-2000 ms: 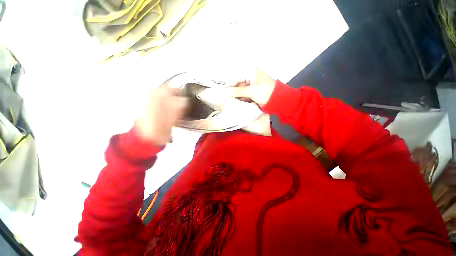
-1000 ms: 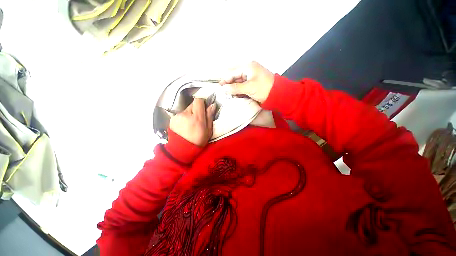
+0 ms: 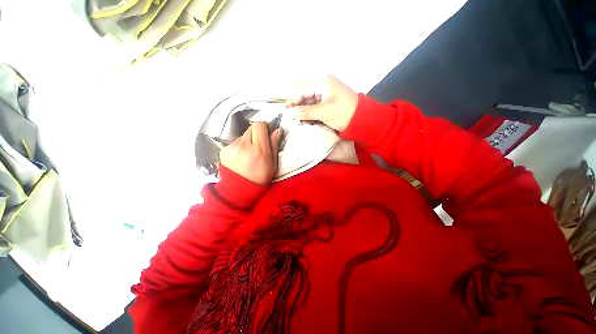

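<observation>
A beige-grey bag body (image 3: 307, 143) with a curved open mouth is held at the table edge, close against the red top. My left hand (image 3: 251, 153) reaches into the open mouth, its fingers bent against the pale inner side; what the fingertips touch is partly hidden. My right hand (image 3: 327, 104) pinches the rim at the far right side between thumb and fingers. A dark line runs along the rim.
Stacked beige pieces with yellow edges (image 3: 166, 23) lie at the table's far left. Grey-beige bag bodies (image 3: 33, 196) lie at the left. A small green-ended tool (image 3: 132, 227) lies nearby. A white bin of brown pieces (image 3: 572, 189) stands at right.
My left hand has moved from the left side of the bag into its mouth and stays there over the last second. My right hand keeps its pinch on the rim.
</observation>
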